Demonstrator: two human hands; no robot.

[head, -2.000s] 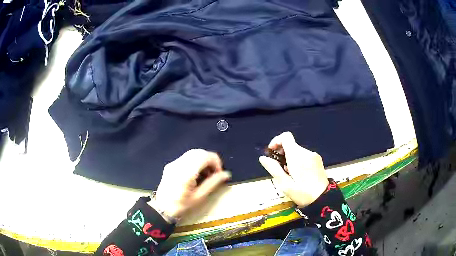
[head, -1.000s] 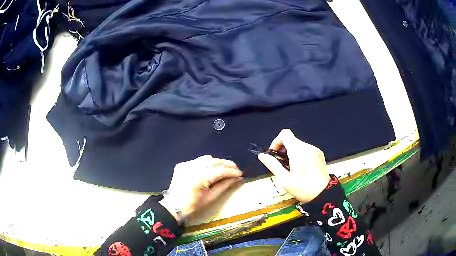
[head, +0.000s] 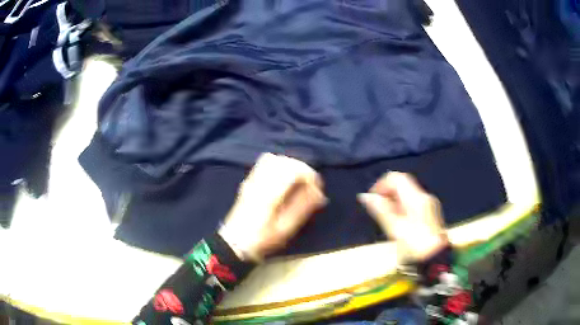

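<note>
A navy jacket lies inside out on the table, with its shiny wrinkled lining towards the far side and the matte facing along the near side. My left hand is over the facing with its fingers curled. It is blurred, and I cannot tell whether it holds anything. My right hand is to the right of it, over the near edge of the facing, thumb and fingers drawn together. It is also blurred, and no tool shows clearly in it. The inner button is hidden.
The white table top has a curved yellow-and-green edge. Navy pieces with white strands lie at the far left. Another navy garment lies along the right side. Grey floor shows at the lower right.
My left hand has moved up onto the facing, over where the pale button showed. My right hand has shifted right and slightly down. The snips seen earlier in it no longer show clearly.
</note>
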